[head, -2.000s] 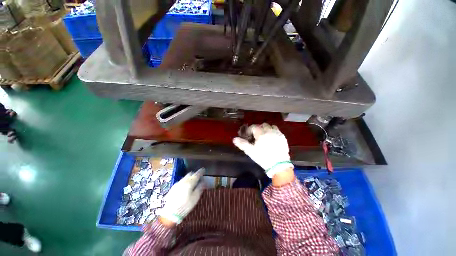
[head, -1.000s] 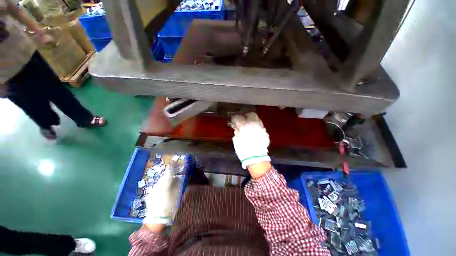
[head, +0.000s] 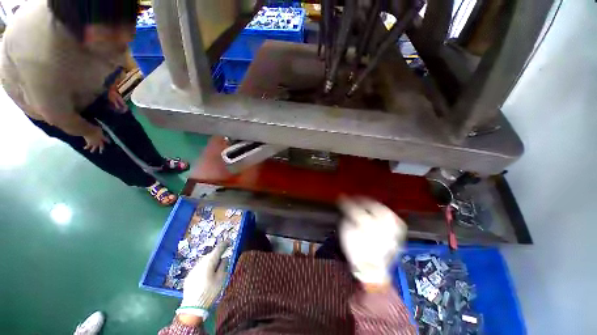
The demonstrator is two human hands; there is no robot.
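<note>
My left hand [head: 204,281], in a white knit glove, is over the right side of the left blue bin [head: 152,265], which holds flat grey metal parts [head: 196,241]. Whether it holds a part cannot be told. My right hand [head: 372,241], gloved and blurred, is in front of the table edge, left of the right blue bin [head: 504,288]. Its fingers are too blurred to show whether they hold anything. The right bin holds jumbled, darker metal parts [head: 435,288]. The fixture [head: 313,158] sits under the crossbar at the back of the red work surface [head: 294,183].
The thick grey crossbar [head: 327,127] spans above the table. A slotted bar [head: 245,156] lies left of the fixture. A red-handled tool [head: 451,228] and metal clutter [head: 472,212] are at the right end. A person [head: 72,78] stands at the left. Stacked blue crates [head: 252,69] are behind.
My right hand has moved from the fixture back and right, off the red surface. My left hand has shifted slightly lower over the left bin. The person at the left has come closer.
</note>
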